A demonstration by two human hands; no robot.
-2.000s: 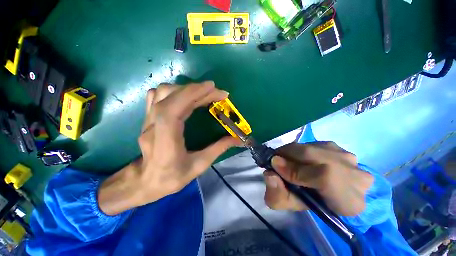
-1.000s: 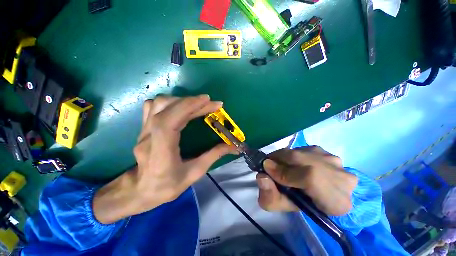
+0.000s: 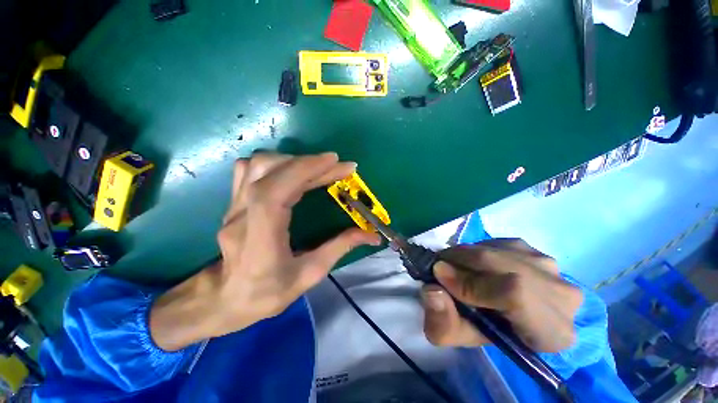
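My left hand holds the yellow rear housing by its two ends between thumb and fingers, just above the green mat. The open inside of the housing faces up. My right hand grips the black handle of a soldering iron. Its metal shaft points up and left into the housing, with the tip inside near the upper left end. The exact contact at the tip is too small to tell. The yellow front housing lies flat on the mat beyond my hands.
Beyond lie a green holder with a circuit board, a display module, red pads, a small black part and tweezers. Black modules and a yellow device stand at left. A black cable crosses my lap.
The view has shifted, so the parts at the back sit lower in the picture than two seconds ago. My hands keep the same hold, and the iron's tip stays inside the housing.
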